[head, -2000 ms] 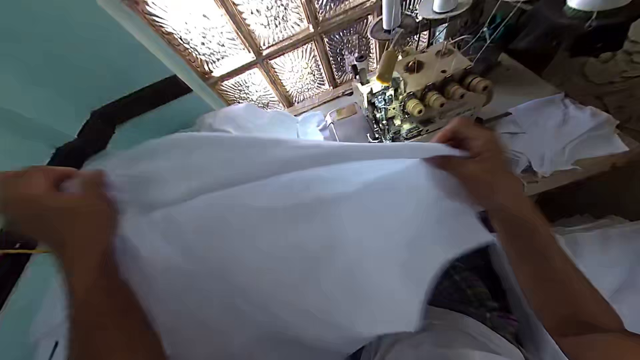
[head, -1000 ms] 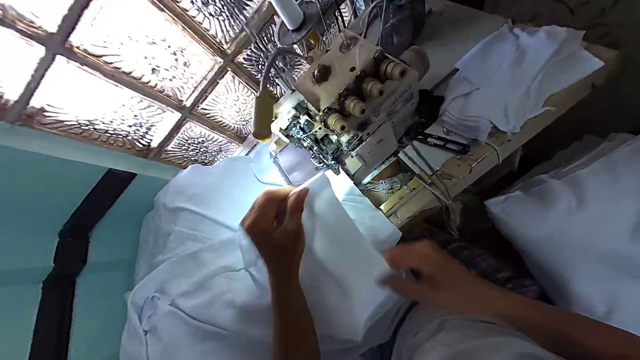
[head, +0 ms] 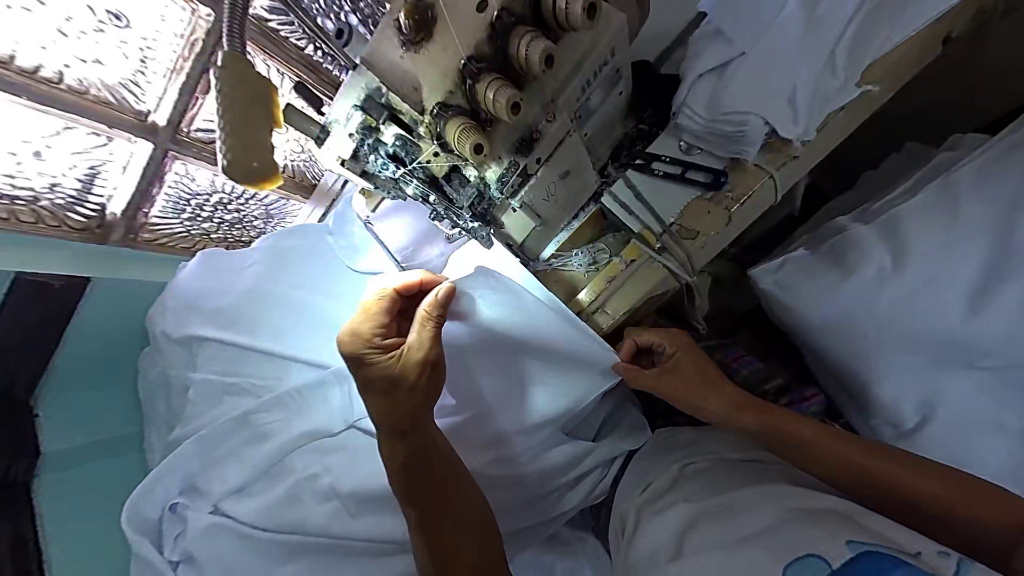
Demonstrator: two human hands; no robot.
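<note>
White fabric (head: 520, 360) spreads below the head of an overlock sewing machine (head: 512, 104), one of its edges running beside the machine's needle area. Between thumb and forefinger my left hand (head: 400, 344) pinches the cloth, just below the lit presser area. Lower and to the right, at the machine table's corner, my right hand (head: 672, 368) pinches the fabric's edge with its fingertips. The edge is stretched fairly straight between the machine and my right hand. Whether the cloth lies under the presser foot, I cannot tell.
A gooseneck lamp (head: 248, 128) hangs left of the machine. Dark thread snips (head: 680, 170) lie on the wooden table (head: 720, 216), near stacked white pieces (head: 744, 88). More white fabric (head: 920, 304) is piled at right, and a bulky white heap (head: 256, 360) at left. Glass-paned window behind.
The cloth, held spread wide between both hands at first, now lies by the machine. Since one second ago my right hand has come to its edge. The view has moved closer to the machine.
</note>
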